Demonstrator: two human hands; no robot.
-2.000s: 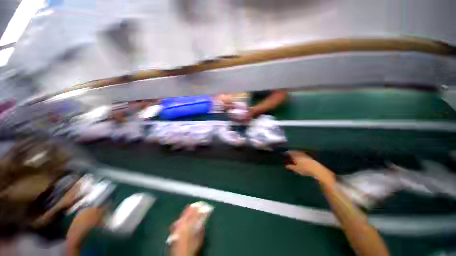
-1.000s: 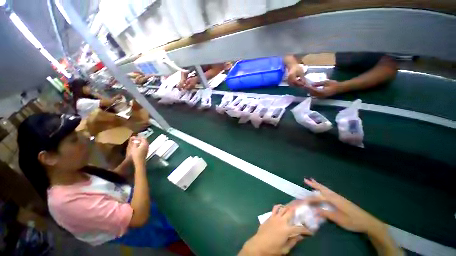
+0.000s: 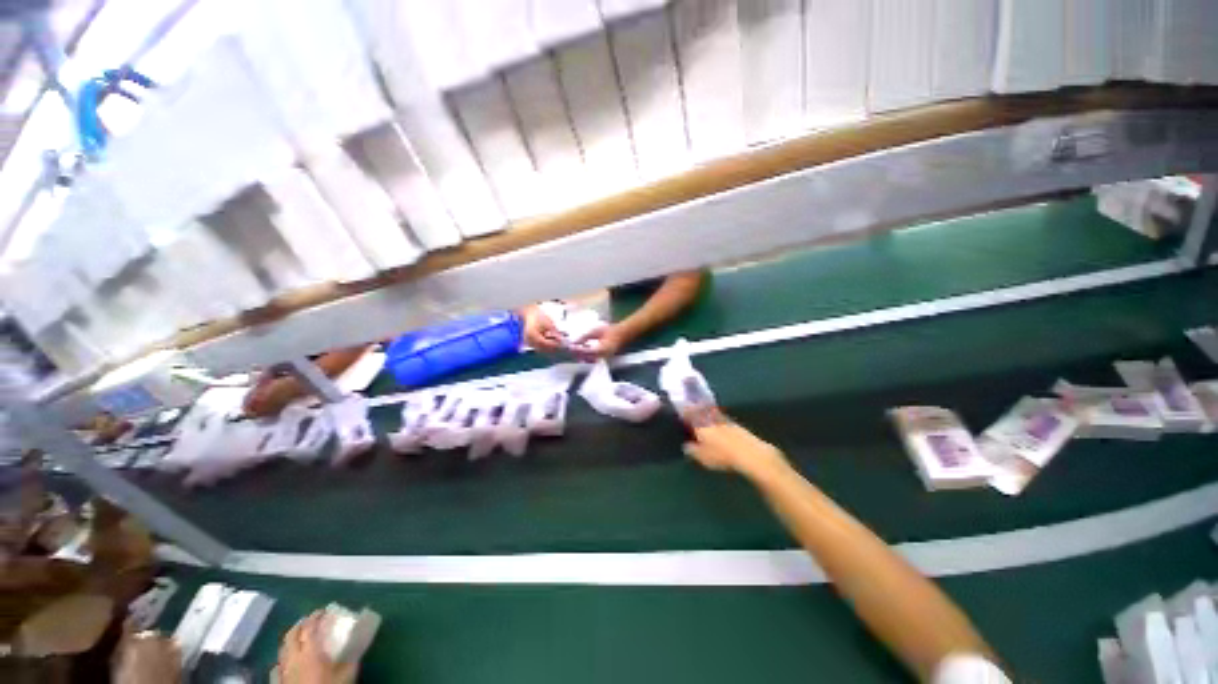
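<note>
My right hand (image 3: 728, 450) reaches across the green belt (image 3: 628, 501). Its fingertips close on the lower end of a wrapped product (image 3: 687, 386) in a translucent bag with a dark centre. My left hand (image 3: 310, 652) is at the bottom edge, partly cut off, and holds a small white carton (image 3: 350, 633). Another wrapped product (image 3: 619, 396) lies just left of the one at my right hand. A close row of wrapped products (image 3: 481, 416) lies further left.
White cartons with purple pictures (image 3: 947, 450) lie on the belt at right. A carton stack (image 3: 1175, 641) stands lower right. Across are a blue bin (image 3: 454, 349) and another person's hands (image 3: 574, 334). A loaded shelf beam (image 3: 801, 201) crosses above. More cartons (image 3: 225, 623) and another hand are lower left.
My hands were together over a wrapped piece and are now apart. The right has reached forward to a wrapped product on the belt; the left holds a carton. The view has turned right.
</note>
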